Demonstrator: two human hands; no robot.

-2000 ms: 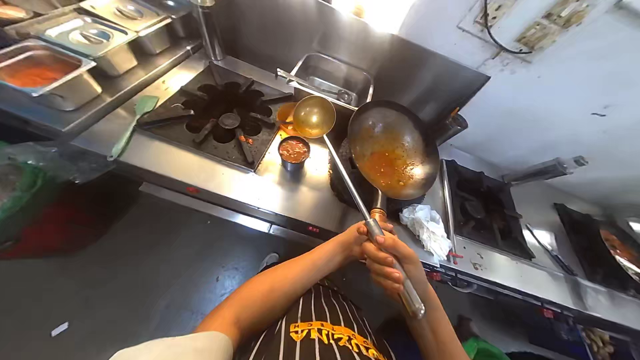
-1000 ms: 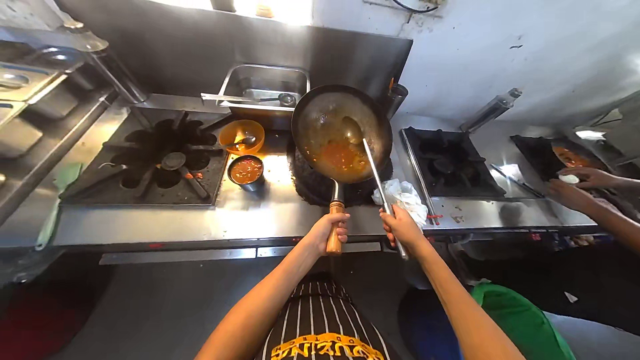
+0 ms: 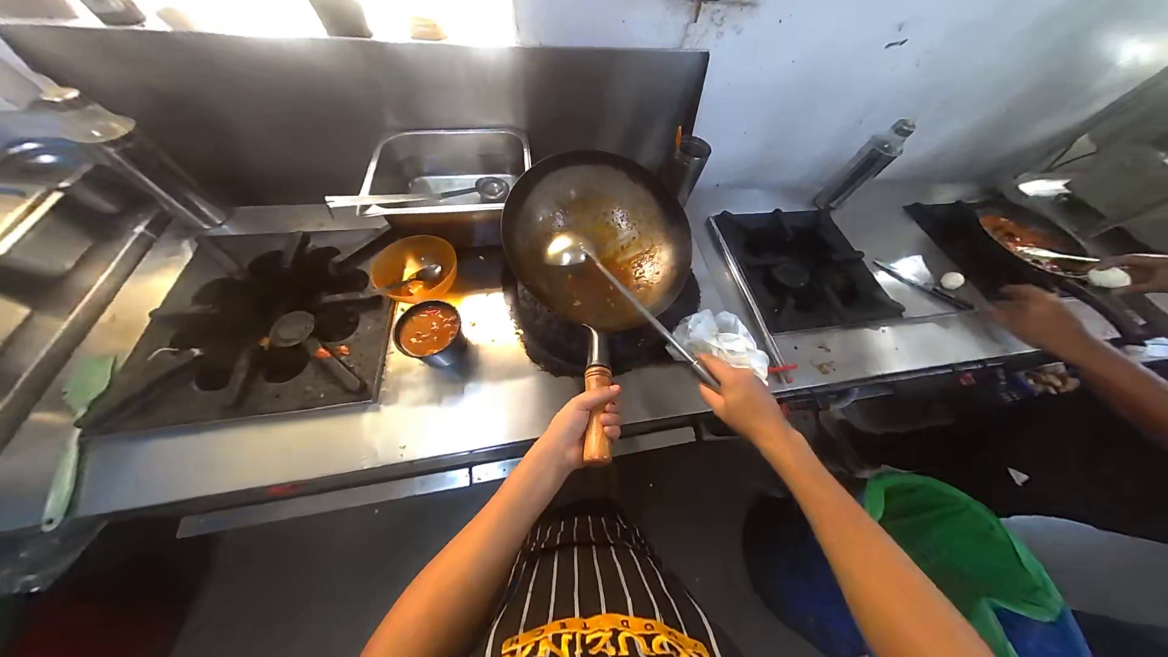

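My left hand (image 3: 589,422) grips the wooden handle of a wok (image 3: 584,205), which is tilted over the middle burner with its sauce-stained inside showing. The long metal handle of a ladle (image 3: 568,251) is in my right hand (image 3: 741,394), and the ladle's bowl lies inside the wok. To the left of the wok stand a dark container of red-brown sauce (image 3: 429,329) and an orange bowl (image 3: 413,265) with a spoon in it. Crumpled white plastic or cloth (image 3: 723,341) lies beside the burner, near my right hand.
Gas burners (image 3: 292,328) flank the wok at left and at right (image 3: 792,269). A green spatula (image 3: 84,392) lies at far left. Behind is a metal pan (image 3: 447,160) with a ladle. Another person's hands (image 3: 1040,315) work at the far right, near a pan of red food (image 3: 1013,233).
Two seconds ago both hands were together on the ladle's handle; now my left hand holds the wok's handle. Since one second ago the ladle's bowl has moved left within the wok. The view has shifted.
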